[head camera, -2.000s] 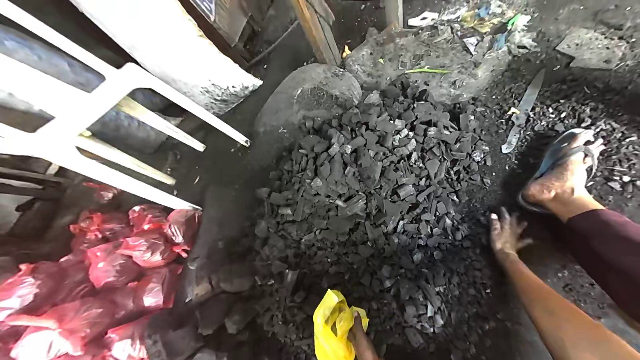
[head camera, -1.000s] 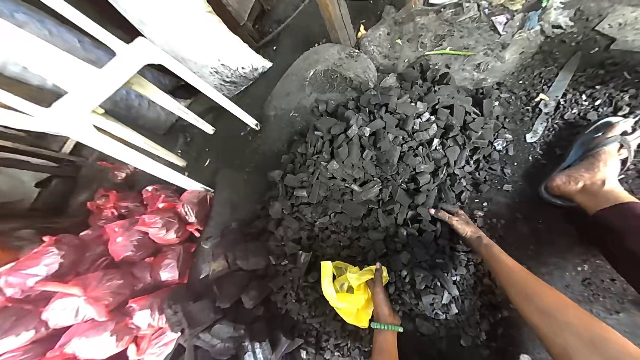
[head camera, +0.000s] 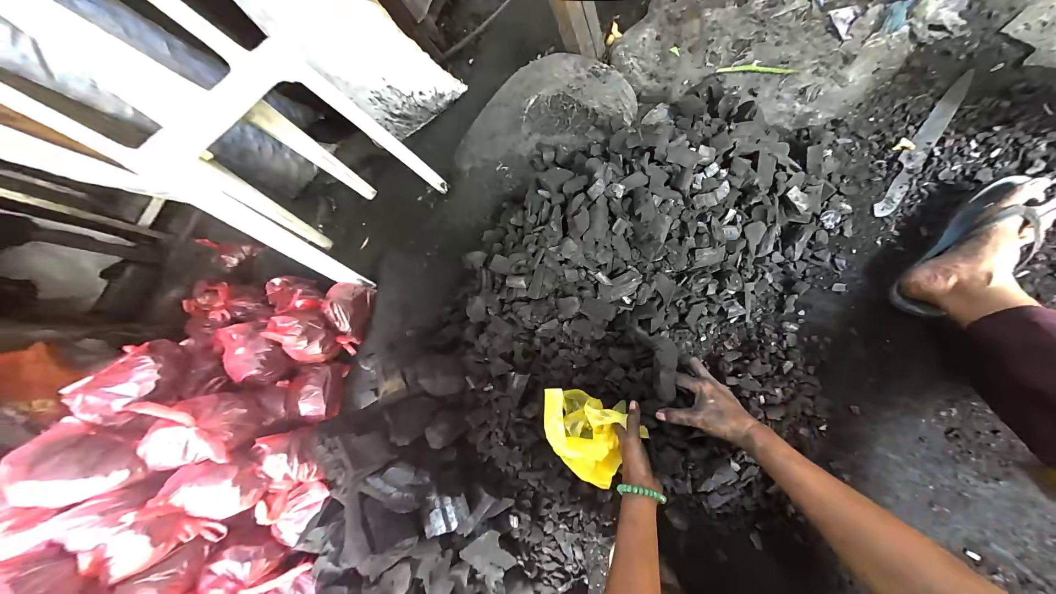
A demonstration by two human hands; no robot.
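A heap of broken charcoal [head camera: 643, 247] covers the ground at the middle. My left hand [head camera: 634, 445], with a green beaded bracelet at its wrist, grips a yellow plastic bag [head camera: 582, 437] whose mouth gapes over the near part of the heap. Just right of the bag, my right hand [head camera: 711, 404] has its fingers spread on the charcoal, against a larger dark piece [head camera: 665, 369]. Whether the fingers grip that piece cannot be told.
Tied red plastic bags [head camera: 247, 355] are piled at the left, below a white plastic chair [head camera: 239, 107]. A large stone [head camera: 561, 107] borders the heap. A long knife [head camera: 928, 140] lies at the right near a sandalled foot [head camera: 973, 256]. Bigger charcoal chunks [head camera: 412, 495] lie lower left.
The right hand has moved left over the charcoal, from beside the foot to near the yellow bag. The left hand and bag have come further into view.
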